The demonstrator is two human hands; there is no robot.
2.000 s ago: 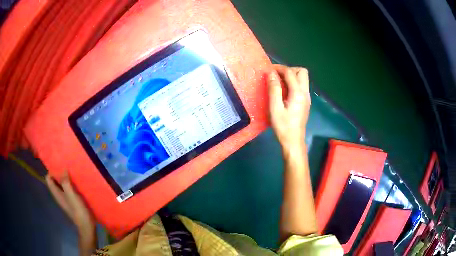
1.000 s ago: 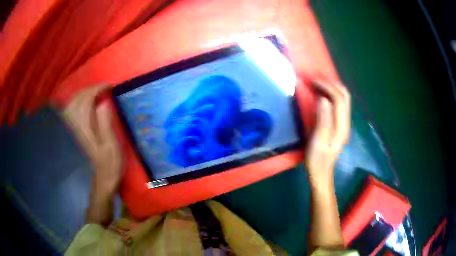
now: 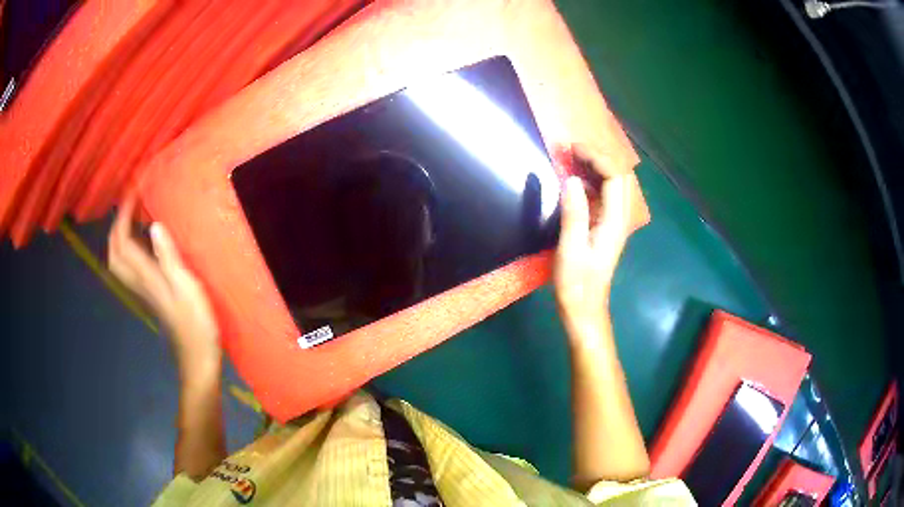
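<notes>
A tablet (image 3: 367, 208) with a dark screen lies tilted on an orange-red foam pad (image 3: 416, 322), with a bright glare band near its right end. A white barcode label (image 3: 315, 337) sits at its lower left corner. My right hand (image 3: 590, 223) is at the right side, thumb near the tablet's right edge, fingers curled over the foam pad; whether it presses the tablet's edge cannot be told. My left hand (image 3: 164, 272) grips the foam pad's left edge, away from the tablet.
Stacked foam pads (image 3: 149, 94) lean at the upper left. At the lower right, another foam pad (image 3: 763, 342) bears a dark tablet (image 3: 729, 446), with more pads beyond it. The dark green bench top (image 3: 694, 129) runs along the right. Grey floor with yellow lines is at the left.
The screen has gone from blue desktop to black. The open window seen earliest was gone before that. My left hand has moved from beside the tablet to the pad's outer left edge.
</notes>
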